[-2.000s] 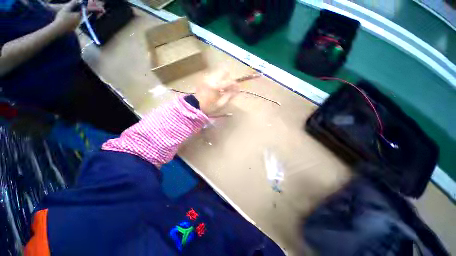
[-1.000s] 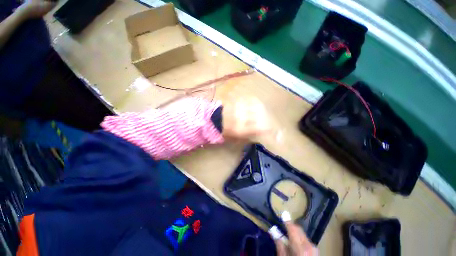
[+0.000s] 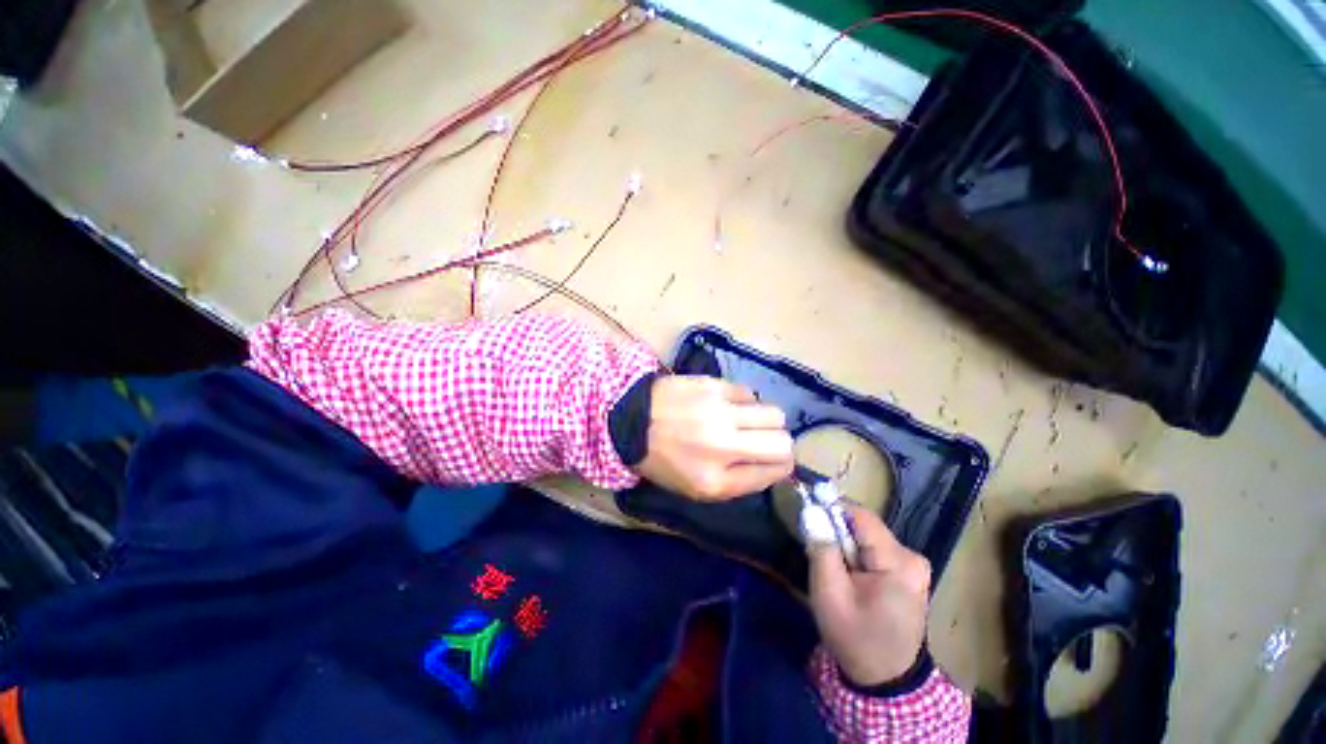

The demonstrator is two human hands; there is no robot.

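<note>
A black front shell with a round hole lies on the bench in front of me. My left hand is over its left part, fingers closed at a thin lead whose end shows by the fingertips. My right hand is at the shell's near edge and holds a small white tool over the round hole. The tool's tip is close to my left fingertips; whether they touch I cannot tell. Several red and dark wire leads with small white plugs lie on the bench at the upper left.
A second black shell lies at the lower right. Stacked black shells with a red wire and white plug stand by the rail. An open cardboard box is at the upper left. The green belt runs behind the pale rail.
My left hand has moved right and down, over the front shell, to my right hand. My right hand with the white tool has come further into view. The view has shifted, showing more wire leads.
</note>
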